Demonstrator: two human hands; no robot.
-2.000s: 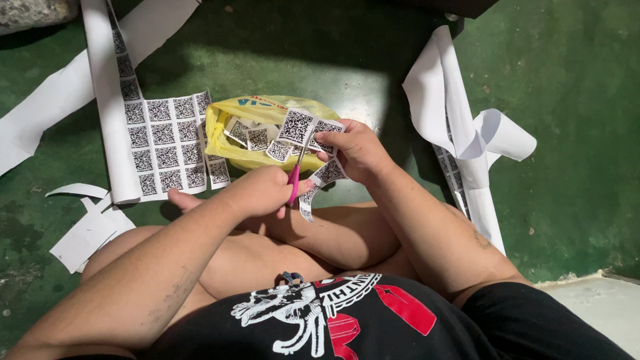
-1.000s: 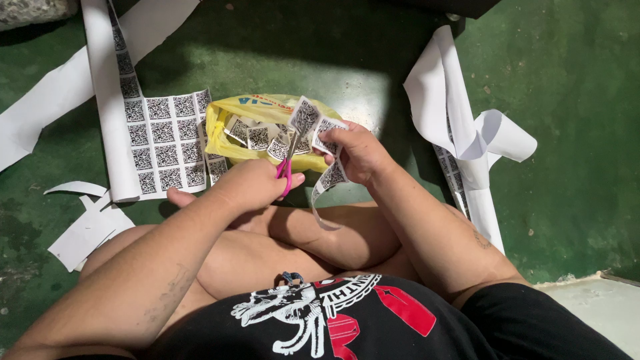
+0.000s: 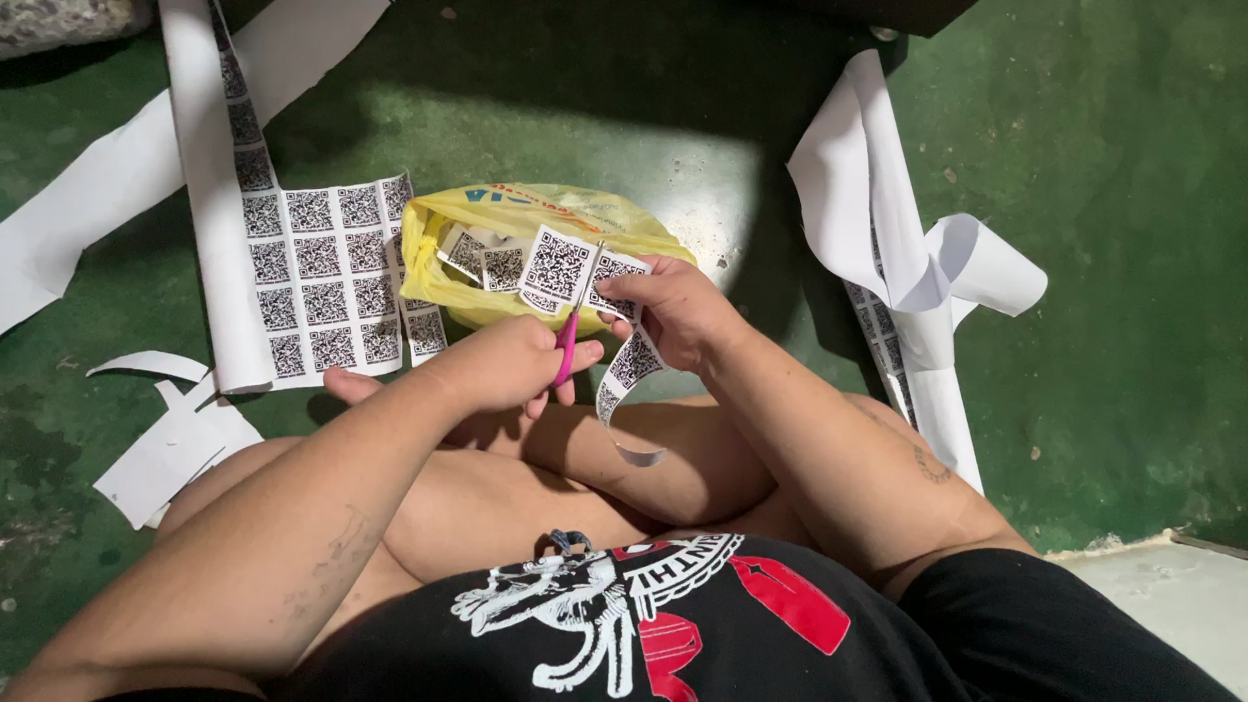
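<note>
My left hand (image 3: 512, 363) holds pink-handled scissors (image 3: 568, 346), their blades pointing up between two printed code squares. The left square (image 3: 558, 265) stands beside the blades. My right hand (image 3: 681, 307) pinches the right square (image 3: 616, 278) between thumb and fingers, and a curling printed strip (image 3: 629, 375) hangs below it. Behind the hands lies a yellow plastic bag (image 3: 634, 219), its mouth facing left, with several cut code squares (image 3: 504, 267) inside. Left of the bag is a sheet of printed codes (image 3: 327, 292), partly rolled along its left side.
White paper offcuts (image 3: 161, 453) lie by my knee at left, and a long white paper strip (image 3: 107, 185) crosses behind the roll. Another curled printed sheet (image 3: 916, 292) is at right. A dark object (image 3: 877, 12) stands at the top edge on the green floor (image 3: 1102, 292).
The scissors and my left hand have shifted slightly; the blades now stand more upright than one second ago. The left square has tilted and shifted, and the hanging strip has swung a little.
</note>
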